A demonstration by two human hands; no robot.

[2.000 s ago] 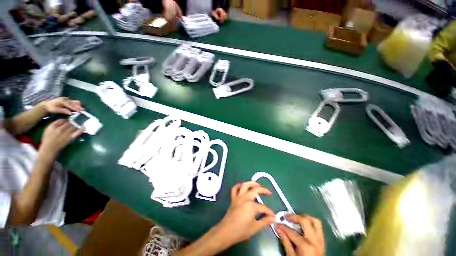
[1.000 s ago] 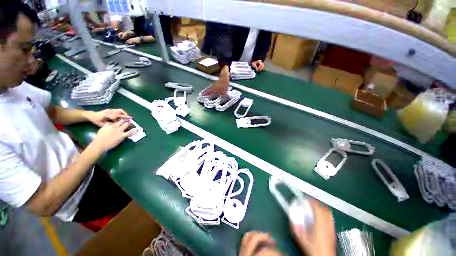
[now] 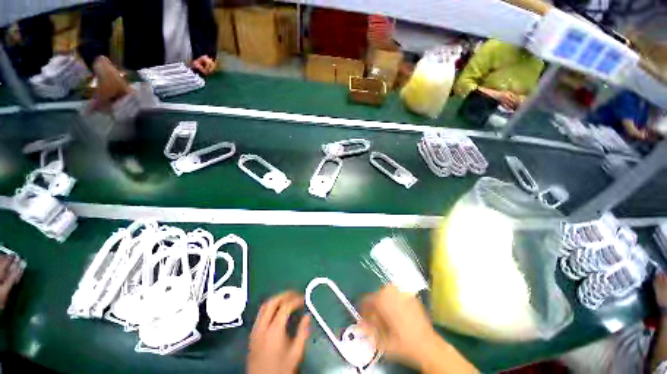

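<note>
A white loop unit (image 3: pixel 333 310) lies on the green bench in front of me, its round end towards me. My left hand (image 3: pixel 279 334) is just left of it, fingers apart and holding nothing. My right hand (image 3: pixel 401 325) is blurred at the right of the round end; its fingertips overlap the unit's edge, and I cannot tell if they grip it. A loose bundle of thin white strips (image 3: pixel 397 264) lies beyond my right hand. A fanned pile of white loop units (image 3: pixel 164 285) lies to the left.
A clear bag with a pale yellow mass (image 3: pixel 486 274) stands at right, stacked units (image 3: pixel 603 259) beyond it. Single units (image 3: pixel 265 173) lie past the white line (image 3: pixel 292 216). Across the belt are a blurred reaching arm, a small box (image 3: pixel 367 90) and a person in yellow-green (image 3: pixel 497 73).
The view has swung right. The unit that was in my right hand is gone from it; another single unit lies on the belt. A loop unit now lies between my hands.
</note>
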